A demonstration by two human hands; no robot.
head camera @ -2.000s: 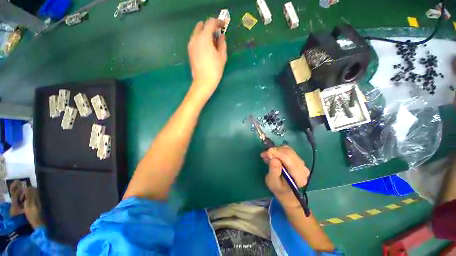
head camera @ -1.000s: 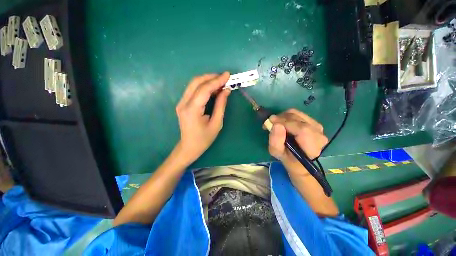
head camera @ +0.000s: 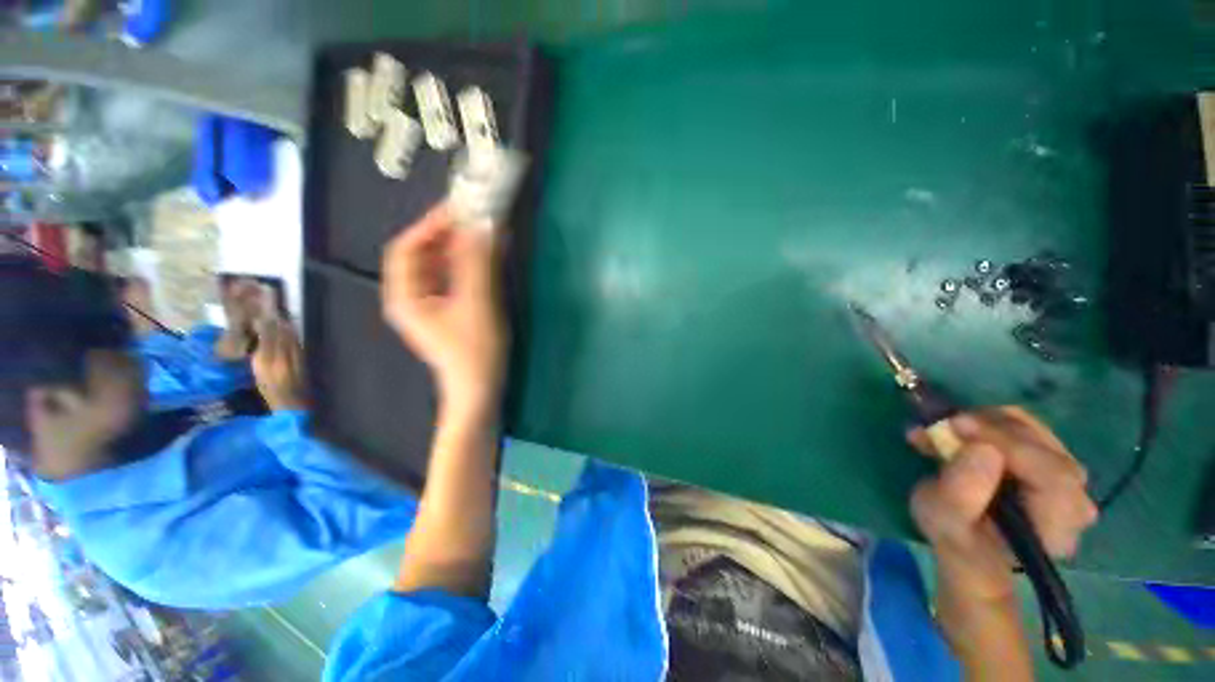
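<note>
My left hand [head camera: 450, 300] is over the black tray [head camera: 517, 267] at left, its fingertips at a blurred off-white block [head camera: 486, 184]. The blur hides whether the fingers grip it or just touch it. More off-white blocks [head camera: 433, 111] lie in the tray's upper compartment. My right hand [head camera: 1006, 486] holds the soldering iron [head camera: 933, 400] by its black handle, metal tip pointing up and left above the green mat [head camera: 706, 267]. Small black ring-like parts [head camera: 1039, 291] lie on the mat beyond the iron, up and to the right.
A black box [head camera: 1153, 240] stands at the right edge, with a cord [head camera: 1149, 433] below it. At far left another person in a blue smock [head camera: 227, 480] sits close beside the tray, hands [head camera: 267, 340] near its left side. A blue bin [head camera: 229, 167] is behind them.
My left hand has moved from the mat's middle, where it held an off-white block by the iron, left to the tray. My right hand still holds the iron. The view has swung left.
</note>
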